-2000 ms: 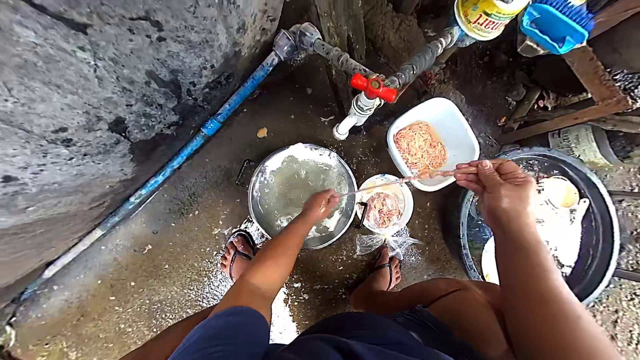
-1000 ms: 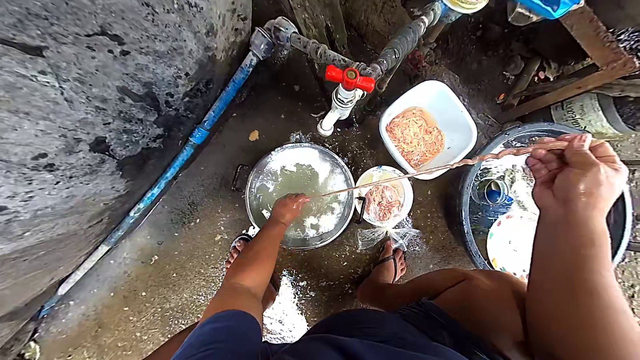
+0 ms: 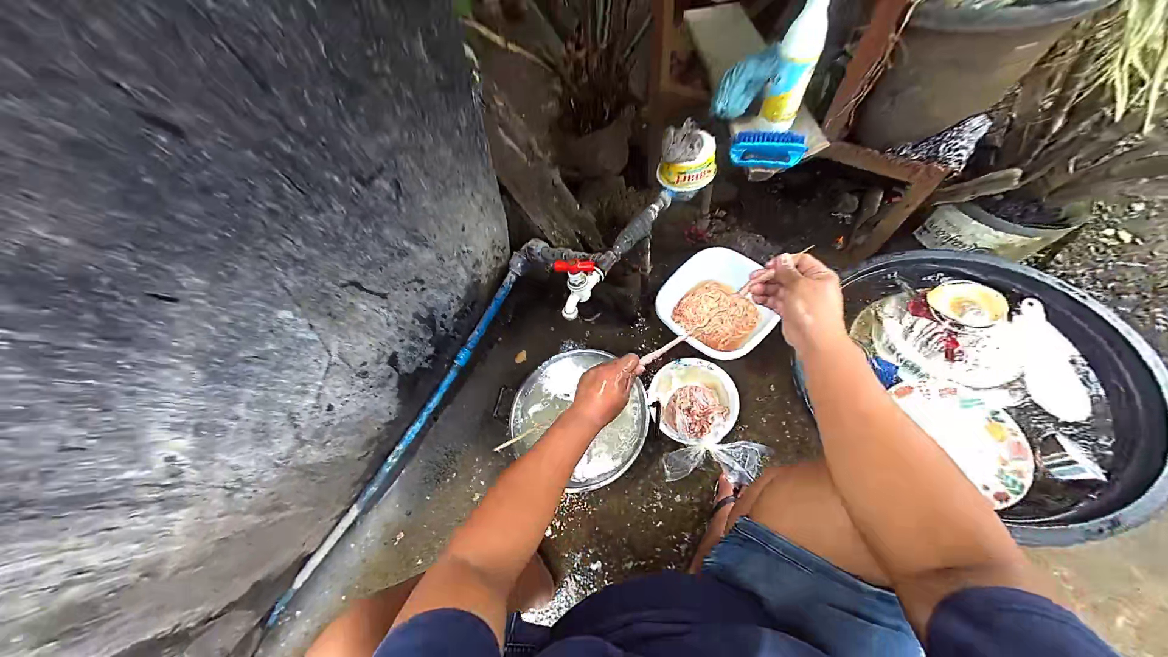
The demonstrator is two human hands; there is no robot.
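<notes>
A pale pink, stringy strand that looks like cleaned intestine runs between my hands, with a slack part over the white square basin. My left hand grips it above the rim of a metal pot of cloudy water. A thin length of it or a stick pokes out left of my left wrist. My right hand pinches the other end at the basin's right edge. Similar pink strands lie in the basin. A round white bowl between pot and basin holds more pinkish pieces.
A white tap with a red handle stands behind the pot. A blue pipe follows the concrete wall on the left. On the right sits a large black tub with dishes in water. A clear plastic bag lies before the bowl.
The strand was stretched long between my hands a second ago and now hangs slack in part. My right hand has come back toward the square basin, nearer my left. The view has shifted.
</notes>
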